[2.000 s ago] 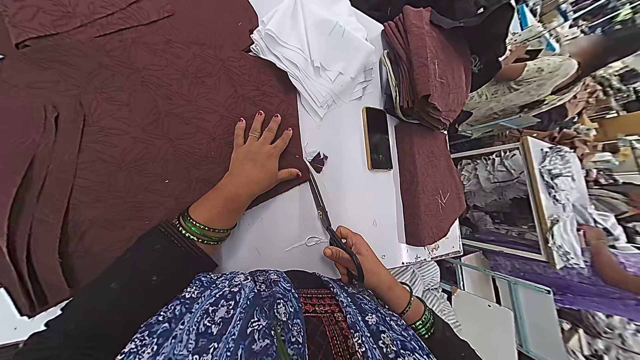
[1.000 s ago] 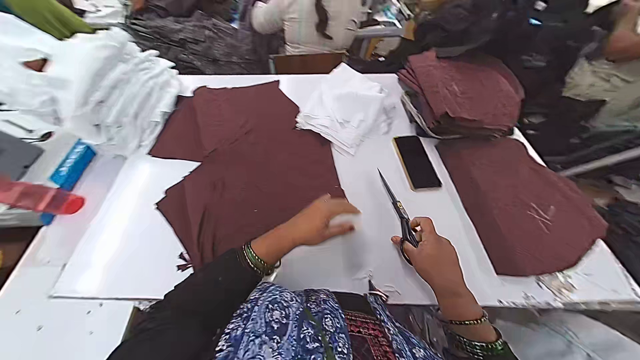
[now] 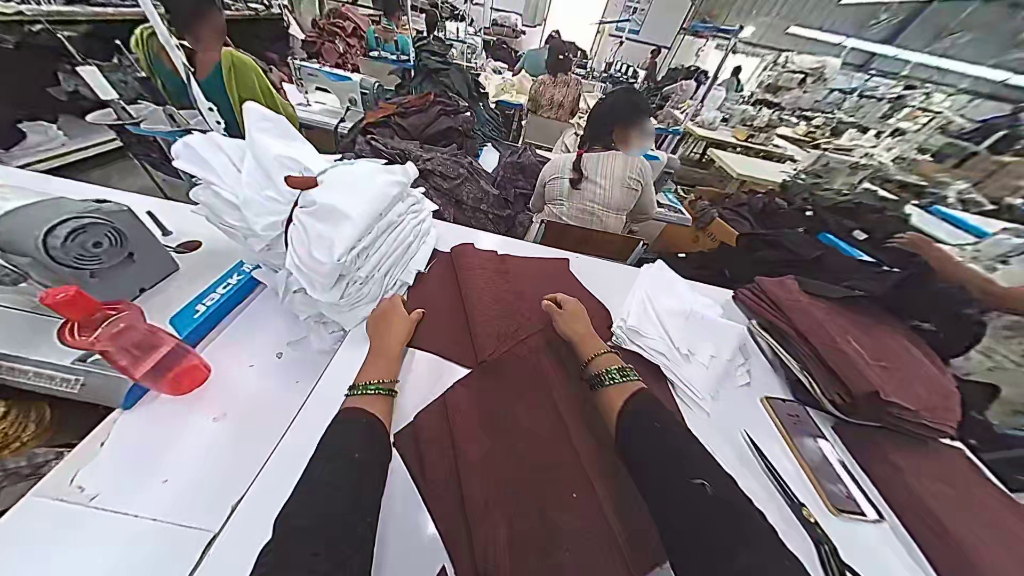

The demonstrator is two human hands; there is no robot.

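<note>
Cut maroon fabric pieces [image 3: 520, 448] lie on the white table in front of me, with a folded maroon piece [image 3: 496, 296] at their far end. My left hand [image 3: 392, 324] pinches that far piece at its left edge. Over its right part is my right hand [image 3: 570, 316], fingers bent down onto the cloth; whether it grips the fabric I cannot tell. Black-handled scissors [image 3: 800, 508] lie on the table at lower right, beside a smartphone [image 3: 824, 456]. White cut fabric pieces [image 3: 680, 336] are stacked right of my right hand.
A tall white fabric stack [image 3: 336, 232] stands beyond my left hand. Farther left are a red plastic bottle [image 3: 132, 340] and a grey sewing machine [image 3: 80, 248]. Folded maroon fabric [image 3: 856, 344] is piled at right. A co-worker [image 3: 600, 176] sits beyond the table's far edge.
The scissors, held in my right hand in both earlier frames, now lie on the table. Both hands have moved to the far maroon piece. The view has tilted up.
</note>
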